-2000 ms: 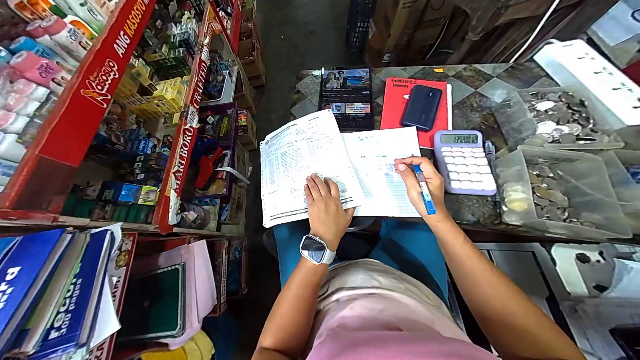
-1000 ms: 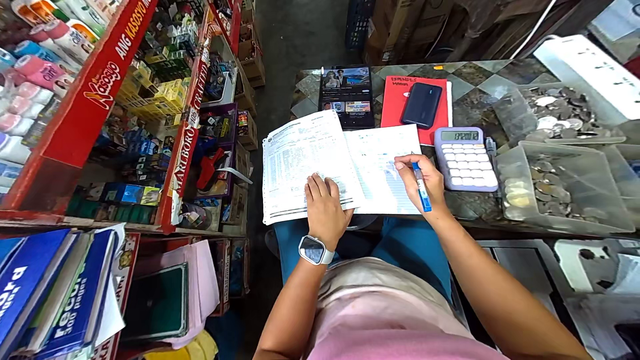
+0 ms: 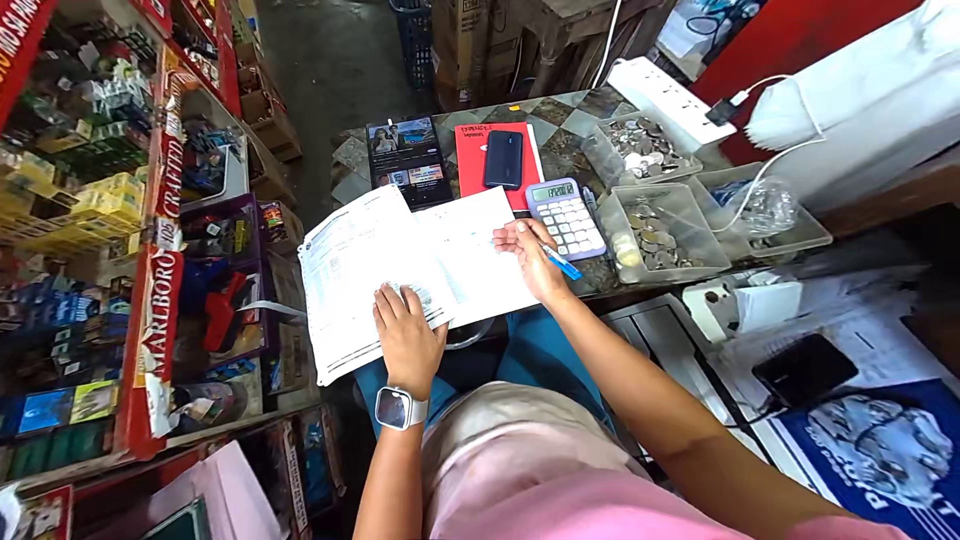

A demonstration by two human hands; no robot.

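Note:
An open notebook (image 3: 480, 255) lies at the edge of a checkered table, with printed sheets (image 3: 352, 262) over its left side. My left hand (image 3: 409, 334), a watch (image 3: 401, 409) on its wrist, rests flat on the sheets' lower right. In my right hand (image 3: 534, 259) a blue pen (image 3: 561, 262) is held between thumb and fingers, slanting down to the right, above the notebook's right page. A purple calculator (image 3: 566, 217) touches or nearly touches that hand's right side. Behind the notebook are a red folder (image 3: 472, 165) with a dark phone or power bank (image 3: 503, 160) on it and a tablet (image 3: 409, 161).
Plastic containers of coins (image 3: 660, 236) stand right of the calculator, with a white power strip (image 3: 667, 101) behind them. Shelves of packaged goods (image 3: 82, 195) line the left. A black device (image 3: 805, 370) and papers lie at the lower right. Cardboard boxes (image 3: 472, 52) stand beyond the table.
My right hand has turned, with its fingers now more open and the pen lying back toward the calculator. My left hand stays on the sheets. The view has swung to the right.

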